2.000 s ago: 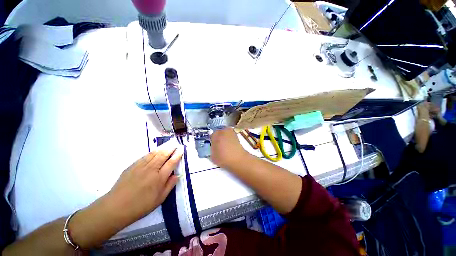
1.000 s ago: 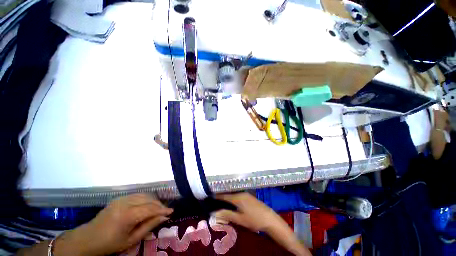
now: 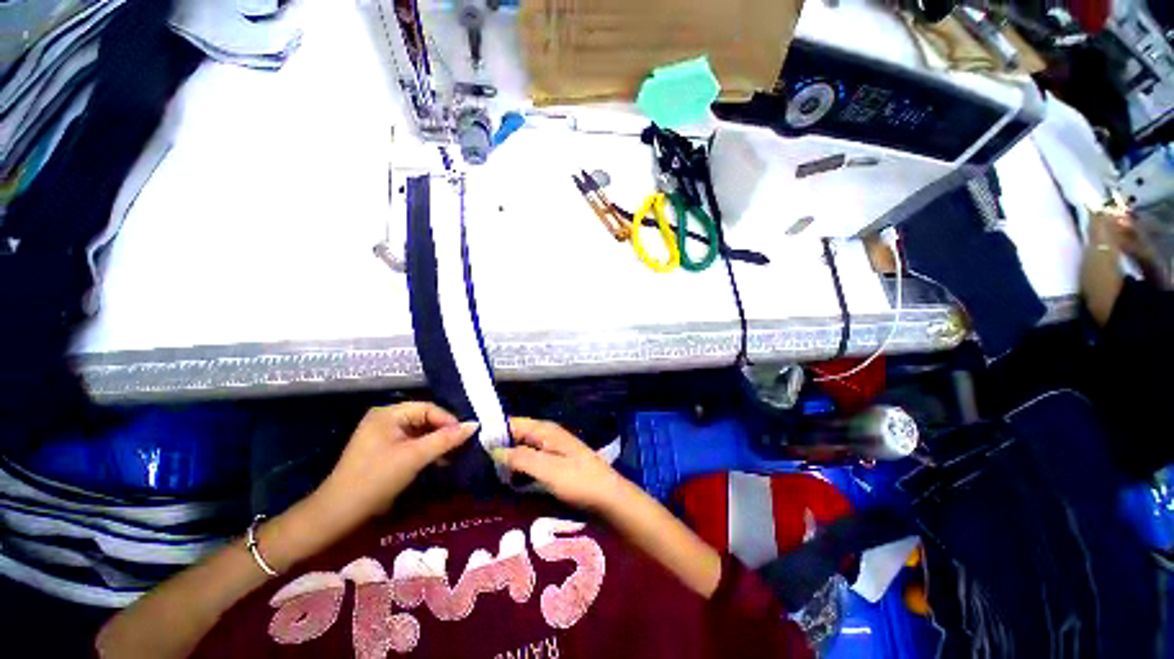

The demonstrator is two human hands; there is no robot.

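Observation:
A navy strip with a white band lengthwise [image 3: 453, 290] runs from under the presser foot and needle [image 3: 444, 139] over the table's front edge. My left hand [image 3: 402, 451] pinches the strip's left side below the edge. My right hand [image 3: 556, 461] holds its right side close by, fingertips nearly touching the left hand's. The strip's lower end is dark and partly hidden by my hands. Thread snips with orange-brown handles [image 3: 603, 209] and scissors with yellow and green loops [image 3: 657, 234] lie right of the needle.
The cardboard [image 3: 644, 49] and a mint-green piece [image 3: 679, 93] stand behind the scissors, beside the machine's display panel [image 3: 875, 116]. A ruler-marked edge [image 3: 618, 350] fronts the table. Navy pieces [image 3: 77, 167] heap at left. Blue bins are below. Another person's arm [image 3: 1101, 273] is at far right.
Both hands have left the needle area and now hold the strip below the table edge, closer together than one second ago. The camera view has shifted, showing more of the lap and bins.

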